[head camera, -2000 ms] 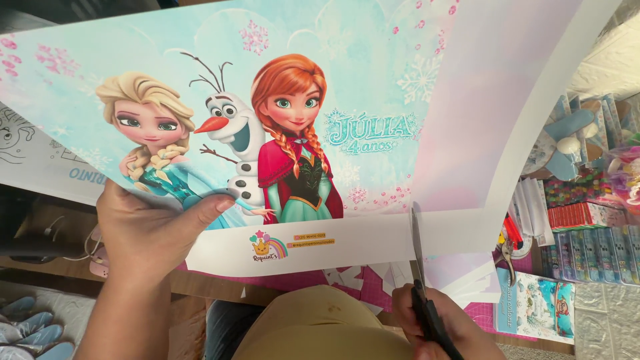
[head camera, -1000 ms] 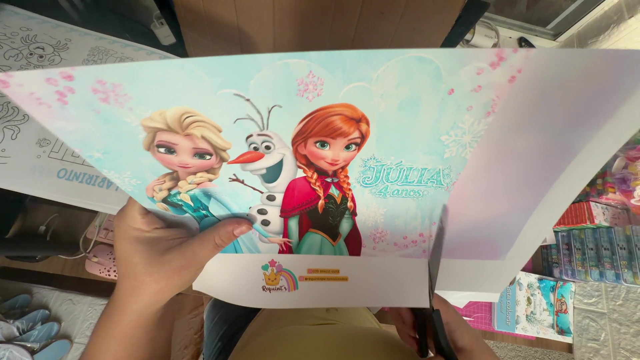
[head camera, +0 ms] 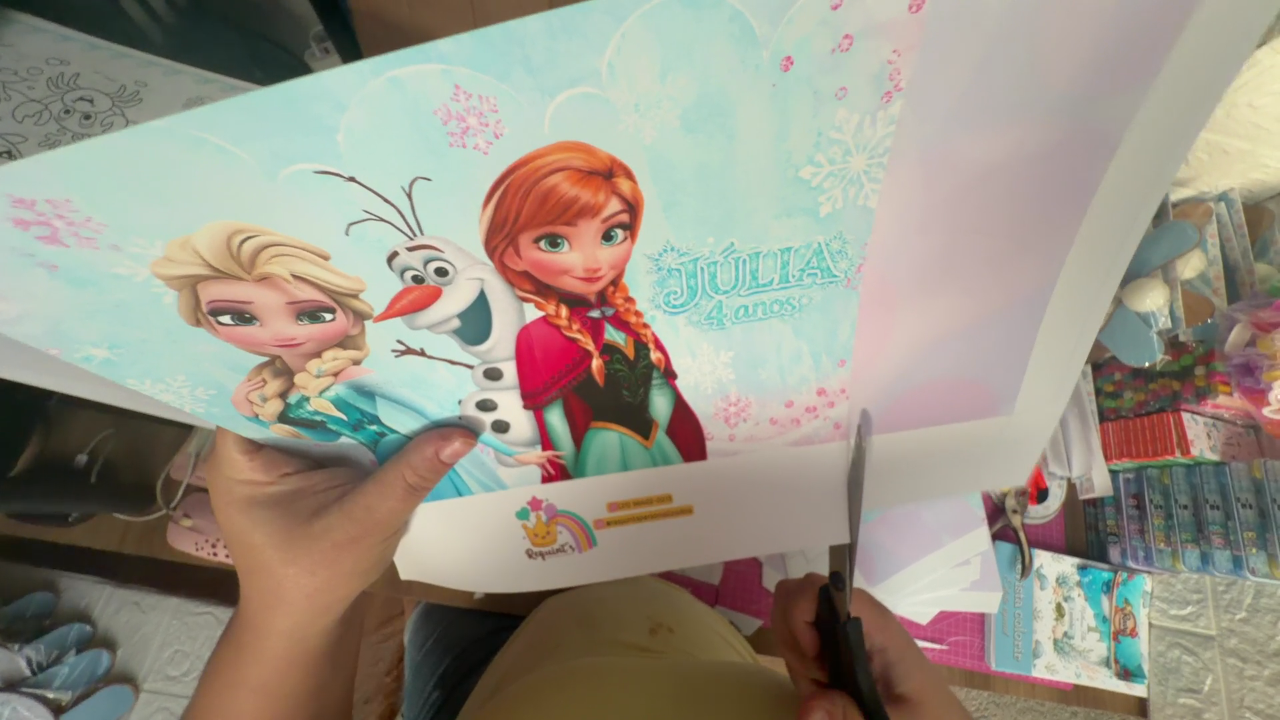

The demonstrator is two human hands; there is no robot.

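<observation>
A large printed paper sheet [head camera: 760, 180] with cartoon characters, a snowman and snowflakes spans the view. My left hand [head camera: 320, 500] grips its lower left edge, thumb on top and fingers hidden beneath. My right hand [head camera: 850, 640], at the lower right, holds black-handled scissors [head camera: 850, 590]. Their blade stands upright at the sheet's lower white margin, near where the blue print meets the pale lilac part. How far apart the blades are is hard to tell.
A pink cutting mat [head camera: 950, 640] with white paper pieces lies below. On the right are pliers [head camera: 1014, 525], a printed packet [head camera: 1085, 620], clear boxes [head camera: 1190, 520] and coloured party items. Wrapped blue slippers [head camera: 70, 650] sit lower left; a maze-style colouring sheet [head camera: 70, 95] is upper left.
The sheet has tilted, its right side rising compared with one second ago. My right hand and the scissors stay at its lower margin. My left hand keeps its hold.
</observation>
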